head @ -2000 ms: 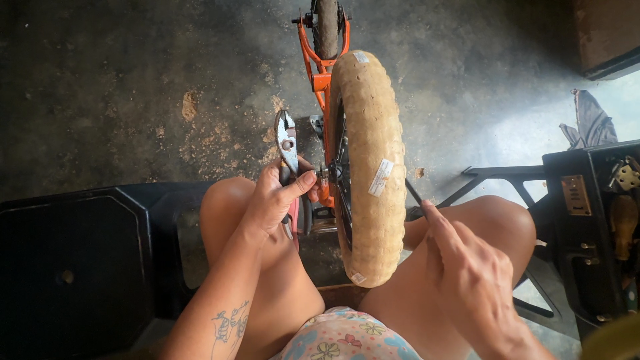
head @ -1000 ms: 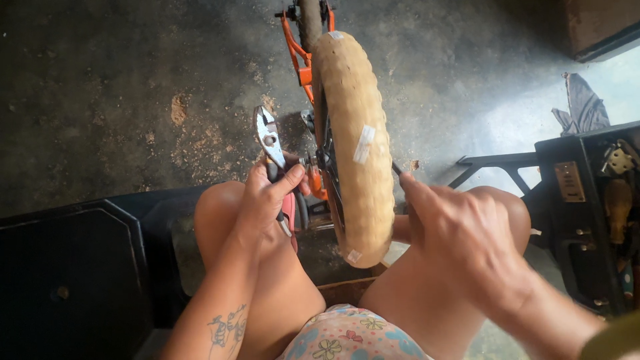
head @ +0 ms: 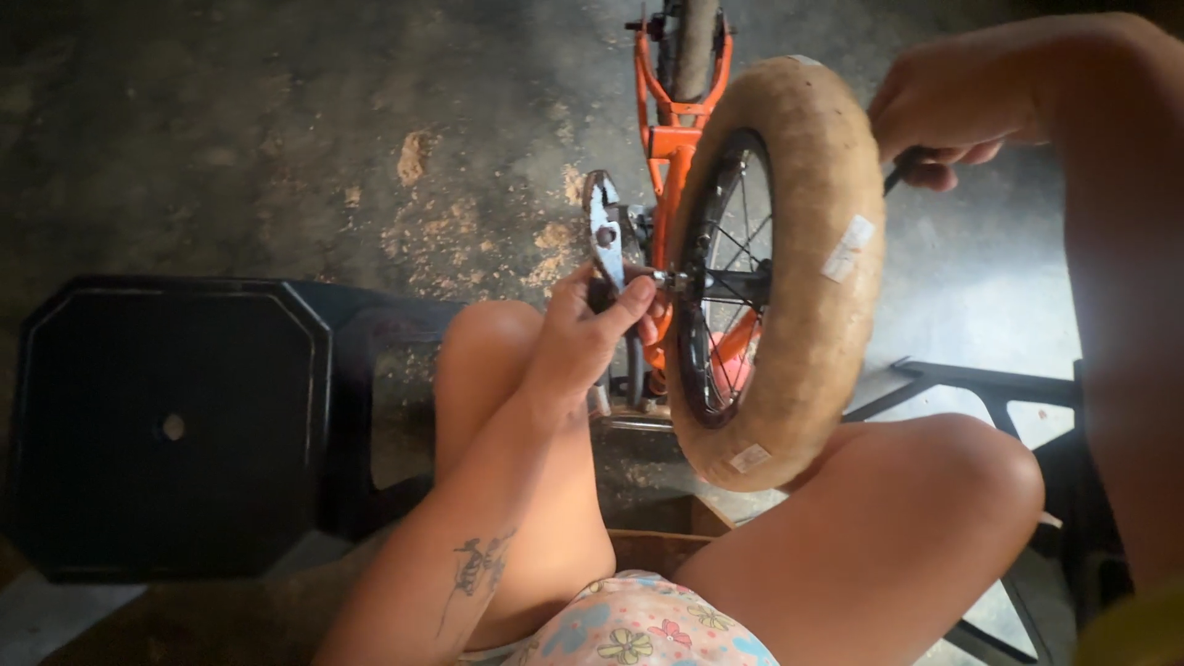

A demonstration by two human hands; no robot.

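Observation:
My left hand (head: 601, 324) grips slip-joint pliers (head: 606, 231), jaws pointing away from me, with its fingertips at the axle end (head: 671, 279) of a small spoked wheel. The wheel carries a tan knobby tire (head: 823, 268) bearing pieces of clear tape or stickers, and stands upright between my knees. Beyond the tire's upper right side, my right hand (head: 953, 120) is closed on a thin dark tool (head: 902, 171); the tool's far end is hidden behind the tire. An orange bicycle frame (head: 673, 148) lies beyond and beside the wheel.
A black plastic stool (head: 176, 351) is at my left. The bicycle's other wheel (head: 696, 55) is at the top. A black metal or plastic frame (head: 990, 379) stands at the right. Crumbly debris (head: 416, 157) is scattered over the concrete floor.
My right hand has moved forward and up beside the tire, taking the dark tool along. The wheel has turned or tilted, so its spokes and hub show more. My left hand keeps the pliers.

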